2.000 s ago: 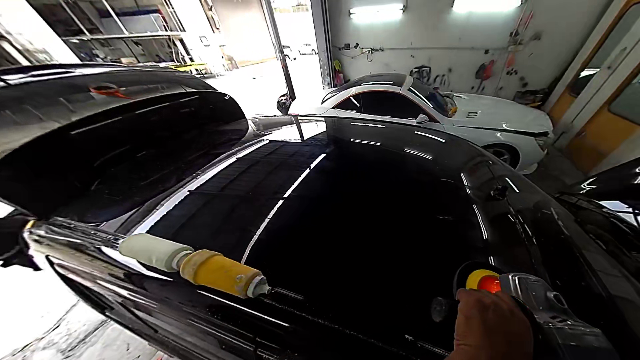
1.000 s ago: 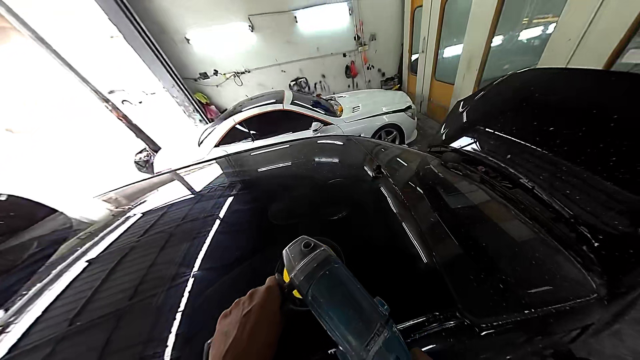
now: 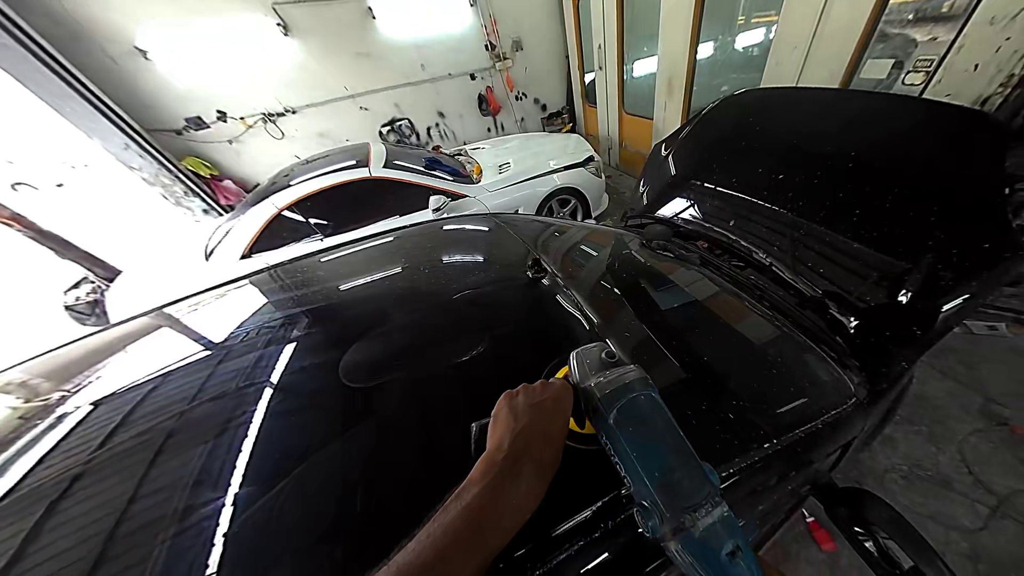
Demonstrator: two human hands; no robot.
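My left hand [image 3: 528, 412] is closed around the side handle of a blue rotary polisher [image 3: 656, 448] with a grey metal head. The polisher's yellow backing pad [image 3: 582, 412] lies low over the glossy black car roof [image 3: 384, 432], close to its windshield edge. A dull, hazy smear shows on the roof ahead of the hand. At the rear end of the polisher, near the bottom edge, only a small bit of skin shows; my right hand is otherwise hidden, so its grip cannot be made out.
The windshield [image 3: 720, 336] and raised black hood [image 3: 832, 168] are to the right. Beyond the roof stands a white car [image 3: 416, 188] by a wall. A red-handled object [image 3: 819, 532] and a black tyre [image 3: 888, 536] are at the lower right.
The view has swung right, so the two bottles on the roof's left side two seconds ago are out of view. The polisher has moved across the roof toward the windshield edge.
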